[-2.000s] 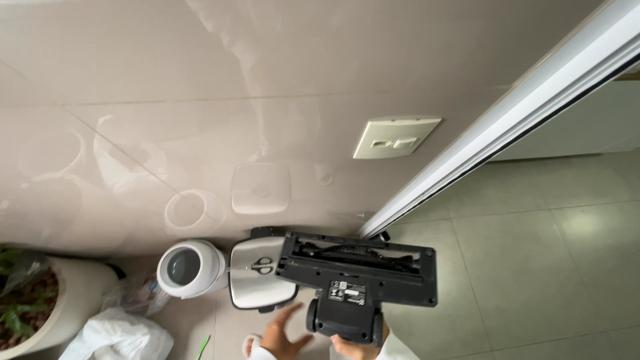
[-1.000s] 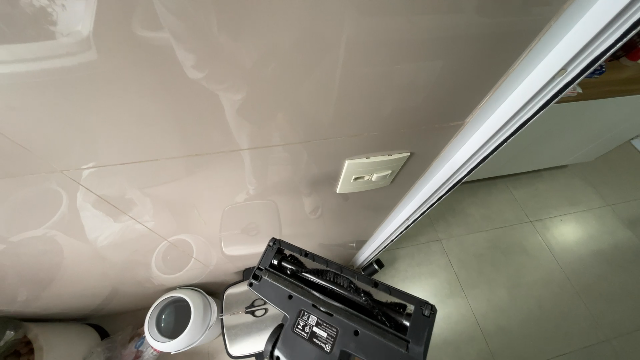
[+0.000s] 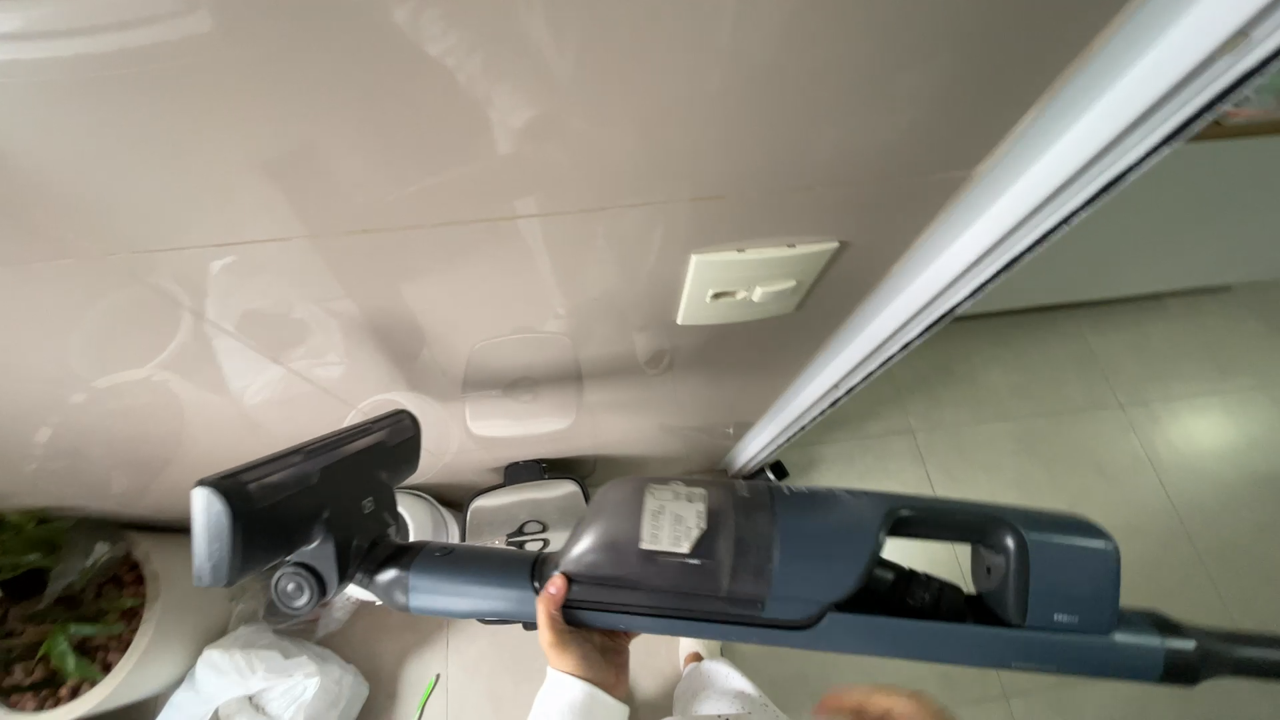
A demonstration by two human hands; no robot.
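Observation:
A blue and black stick vacuum cleaner (image 3: pixel 820 590) lies across the lower part of the head view, its floor head (image 3: pixel 310 500) at the left and its handle toward the right. My left hand (image 3: pixel 590 640) grips the body from below, near the dark dust container (image 3: pixel 680 545), which bears a label with writing. My right hand (image 3: pixel 880 703) is blurred at the bottom edge, below the vacuum and apart from it; its fingers are not clear. Behind the vacuum, scissors (image 3: pixel 528 535) rest on the lid of a bin (image 3: pixel 485 515).
A white round container (image 3: pixel 430 520) stands by the wall. At the lower left are a potted plant (image 3: pixel 150 620) and a white plastic bag (image 3: pixel 270 680). A wall switch plate (image 3: pixel 757 283) and a white door frame (image 3: pixel 1000 220) are ahead; a green item (image 3: pixel 427 695) lies on the floor.
The vacuum has turned from showing its brush underside to lying sideways, with its floor head now at the left. My left hand, out of sight one second ago, is now on its body.

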